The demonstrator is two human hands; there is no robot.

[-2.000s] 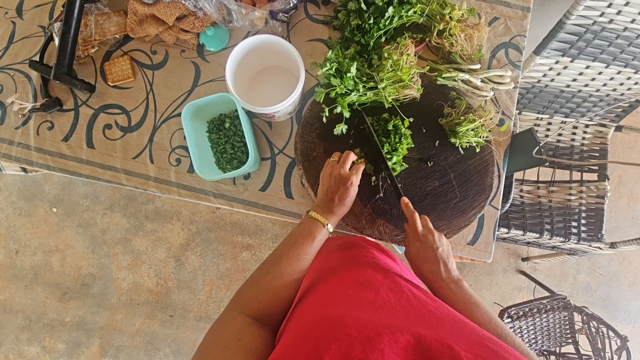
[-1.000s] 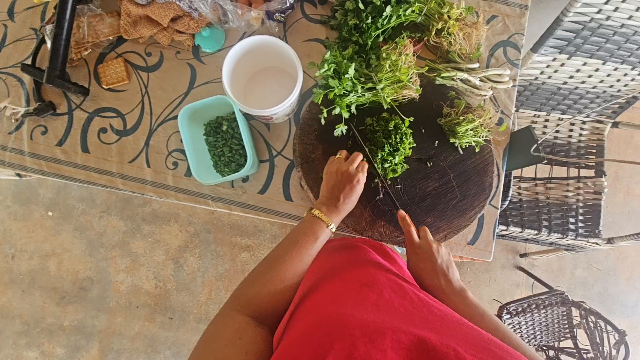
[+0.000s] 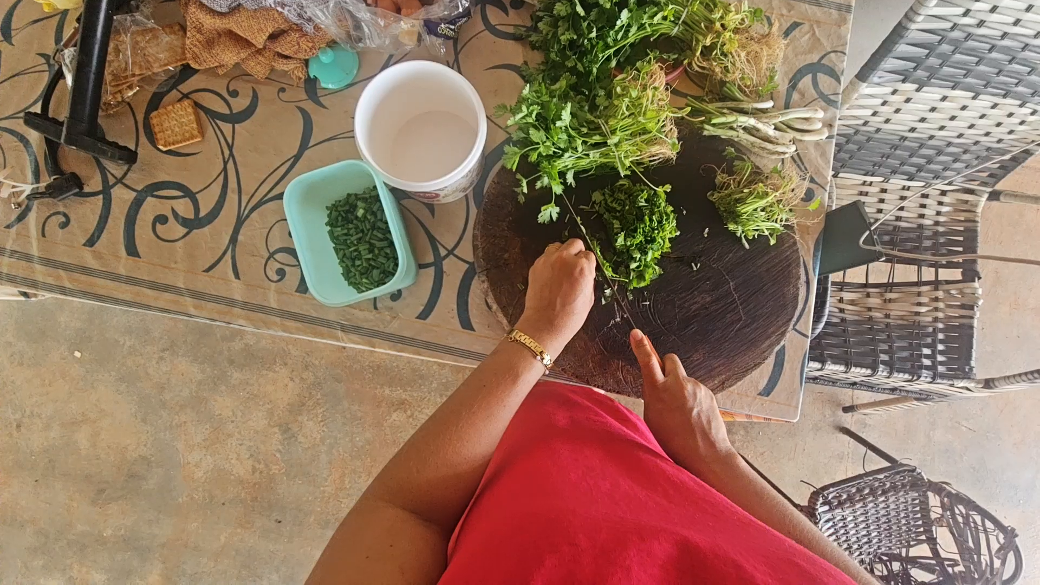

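Observation:
My right hand (image 3: 679, 402) grips the handle of a thin knife (image 3: 600, 264), its blade lying slantwise over a round dark wooden chopping block (image 3: 715, 301). My left hand (image 3: 561, 288), a gold bracelet at its wrist, is curled with its fingertips beside the blade; what it holds, if anything, is hidden. Chopped green herbs (image 3: 638, 231) form a pile against the blade's right side. Parsley bunches (image 3: 593, 130) with roots rest at the block's top edge, near white-stemmed stalks (image 3: 760, 126). A cluster of rooty stem ends (image 3: 756, 199) lies on the block's upper right.
Left of the block stand a white plastic bucket (image 3: 422, 130) and a turquoise container (image 3: 305, 236) of chopped greens. A black stand (image 3: 85, 89), a cracker (image 3: 176, 125), an orange-brown cloth (image 3: 244, 36) and a turquoise lid (image 3: 333, 67) are farther left. Woven chairs (image 3: 918, 162) flank the table's right side.
From two seconds ago to one second ago, the chopped herbs came to lie in a rounder, more compact pile beside the blade. Both hands have stayed near the same places.

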